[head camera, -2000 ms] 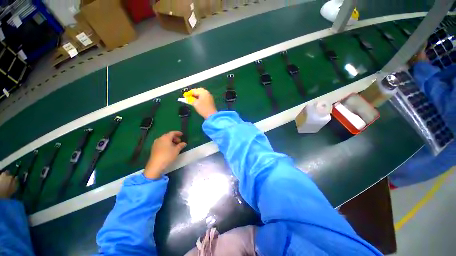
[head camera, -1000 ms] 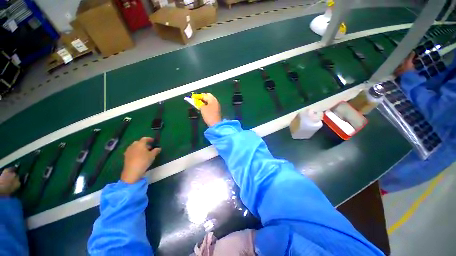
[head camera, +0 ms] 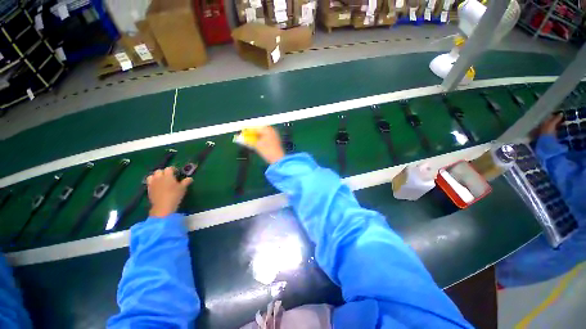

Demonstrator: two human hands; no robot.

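My right hand [head camera: 268, 145] pinches a yellow-and-white wiping piece [head camera: 249, 135] over the upper part of a dark watch [head camera: 242, 170] on the belt; its upper strap is hidden. My left hand [head camera: 167, 191] is over the belt, fingers bent, between a watch whose strap [head camera: 135, 204] runs under it and a tilted watch [head camera: 189, 169] at its fingertips. Whether it grips either cannot be told. More watches lie across the belt on both sides, such as one to the right [head camera: 342, 137] and one to the left [head camera: 101, 190].
A white bottle [head camera: 414, 180] and a red-rimmed box [head camera: 462, 184] stand on the near bench at right. A clear parts tray [head camera: 543, 193] is beside a neighbour's blue sleeve [head camera: 559, 154]. A white fan [head camera: 450, 65] stands behind a grey post. Cardboard boxes [head camera: 180, 35] are beyond.
The view has tilted up, showing more of the floor and the fan. My left hand has moved left along the belt relative to my right hand, which still holds the yellow-and-white piece.
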